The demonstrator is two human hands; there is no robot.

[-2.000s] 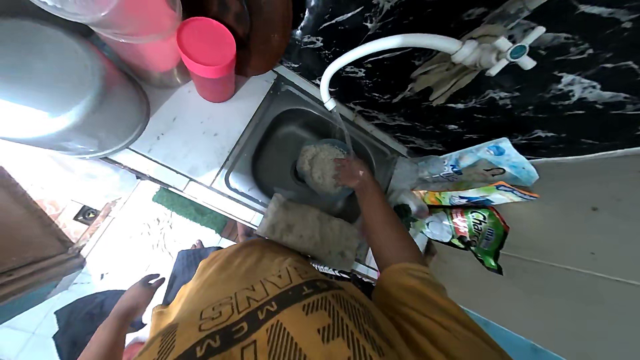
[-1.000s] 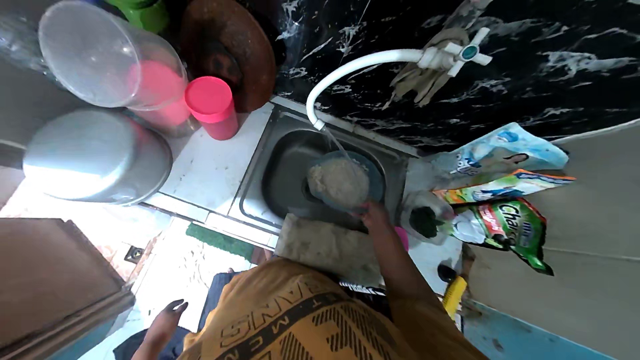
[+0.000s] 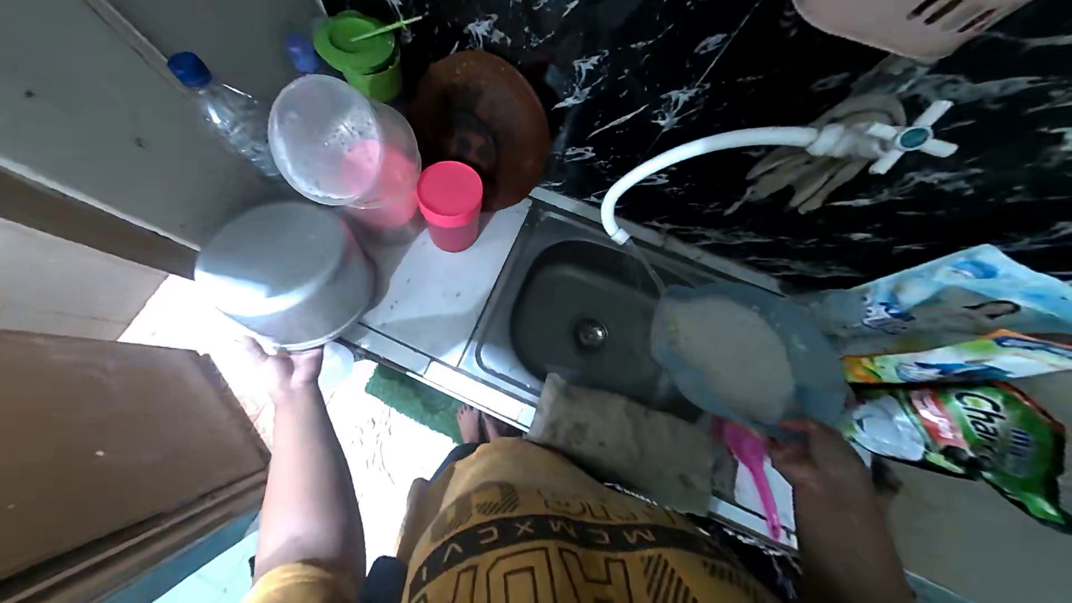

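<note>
My right hand point(image 3: 800, 456) grips the near rim of a blue-grey bowl point(image 3: 808, 343), which is tilted over the right side of the steel sink point(image 3: 544, 289). Pale cloudy contents point(image 3: 733, 356), perhaps rice in water, lie in it. A thin stream runs from the white curved faucet point(image 3: 712, 155) at the bowl's left edge. At the left, my left hand point(image 3: 289, 368) is under the near edge of a large aluminium pot point(image 3: 280, 268), its fingers partly hidden by it. Whether that hand bears the pot's weight is unclear.
A pink lidded container point(image 3: 450, 201), a clear plastic container point(image 3: 335, 142), a bottle point(image 3: 226, 113) and a brown round lid or tray point(image 3: 481, 126) stand left of the sink. A grey cloth point(image 3: 624, 440) covers its front edge. A pink spoon point(image 3: 754, 473) and detergent packets point(image 3: 963, 360) are at the right.
The bowl was down in the sink; my right hand has raised it toward the right side, baring the drain. My left hand has gone from low beside my body to the pot.
</note>
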